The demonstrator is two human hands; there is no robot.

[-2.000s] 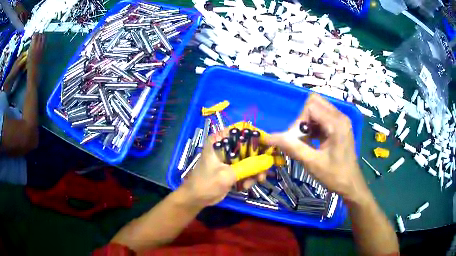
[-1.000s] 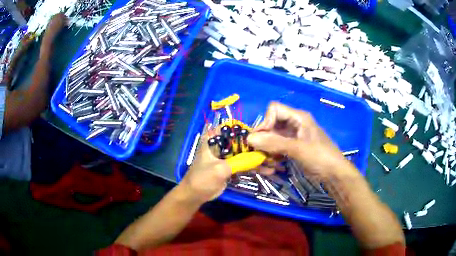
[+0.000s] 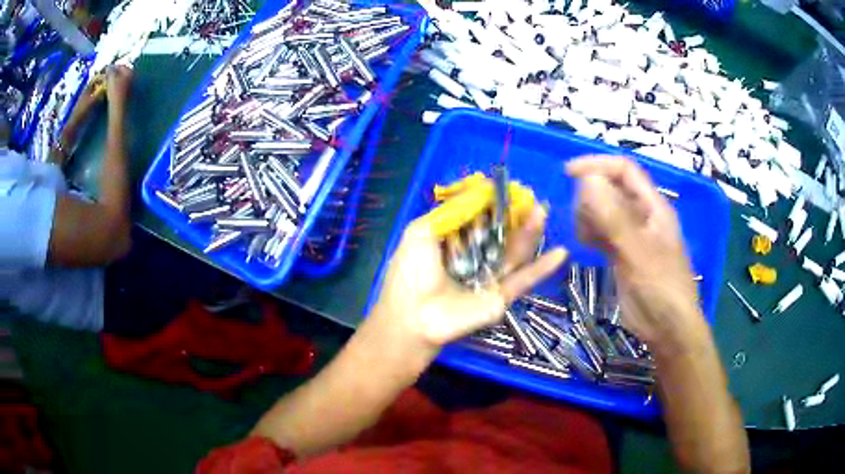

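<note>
My left hand (image 3: 454, 278), with yellow finger cots, is turned palm up over the near blue tray (image 3: 690, 185) and holds a bundle of silver metal tubes (image 3: 477, 250). One tube stands upright above the bundle. My right hand (image 3: 635, 231) is raised over the tray's right half, to the right of the left hand. It is blurred, and I cannot tell whether it holds anything. Loose metal tubes (image 3: 579, 338) lie in the near part of the tray.
A blue tray heaped with metal tubes (image 3: 264, 148) stands at left on another bin. White sleeved pieces (image 3: 593, 74) are heaped beyond the near tray. Yellow finger cots (image 3: 763, 273) and a thin rod (image 3: 743, 301) lie at right. Another person's arm (image 3: 113, 176) is at far left.
My left hand has turned over, and the dark ends of the bundle no longer show. My right hand has moved away from it, up and to the right. The trays appear further right in view.
</note>
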